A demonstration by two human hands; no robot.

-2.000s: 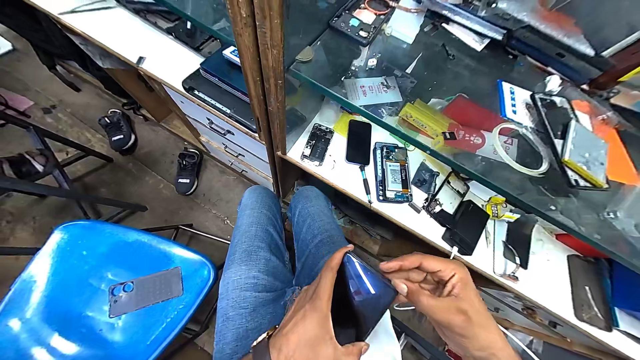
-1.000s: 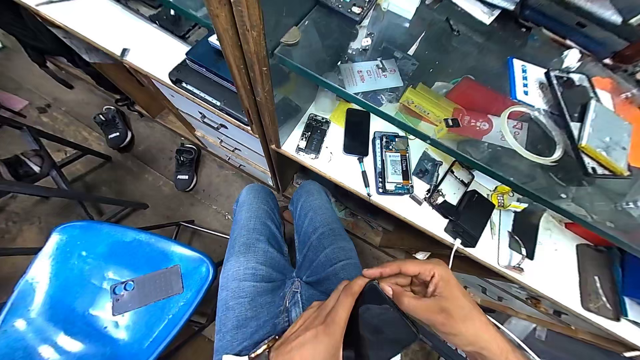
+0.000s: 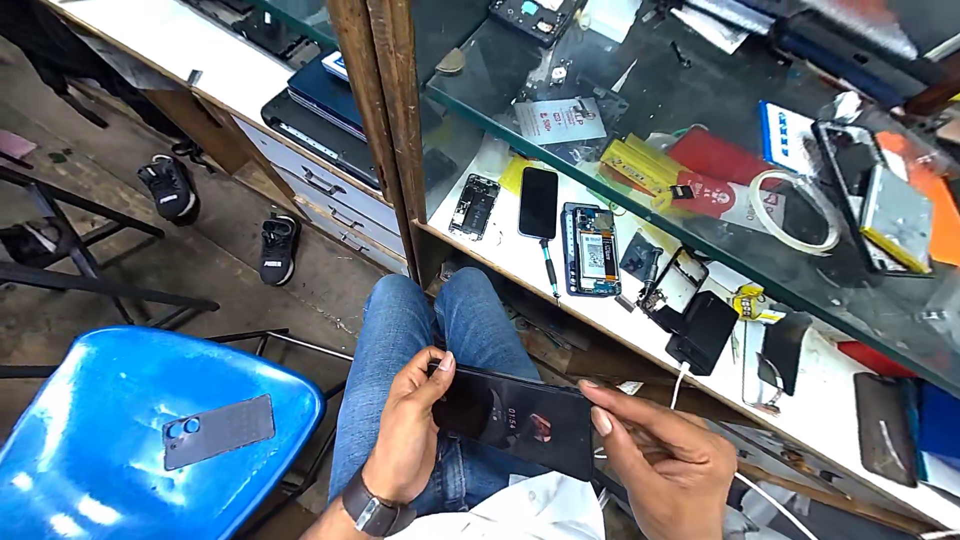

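Note:
A dark smartphone (image 3: pixel 517 424), its screen faintly lit and facing up, is held sideways above my lap. My left hand (image 3: pixel 412 427) grips its left end, thumb on the front edge. At the right end, my right hand (image 3: pixel 652 450) pinches the upper corner between thumb and fingertips. A grey phone back cover (image 3: pixel 219 433) with two camera rings lies on the blue plastic chair (image 3: pixel 300 397) to the left. On the white bench ahead are an opened phone (image 3: pixel 474 208), a dark-screened phone (image 3: pixel 538 202), a screwdriver (image 3: pixel 550 271) and another opened phone with its battery showing (image 3: pixel 592 251).
A glass shelf (image 3: pixel 675 232) overhangs the bench, bearing phone parts, a coil of white cable (image 3: pixel 795 211) and packets. A black power adapter (image 3: pixel 703 332) with a white cable sits near the bench edge. Wooden posts (image 3: pixel 382 112) stand ahead; shoes (image 3: pixel 279 250) lie on the floor.
The phone in my hands has turned from tilted, with its glossy back showing at first, to sideways with its lit screen up. My hands have moved apart to its two ends.

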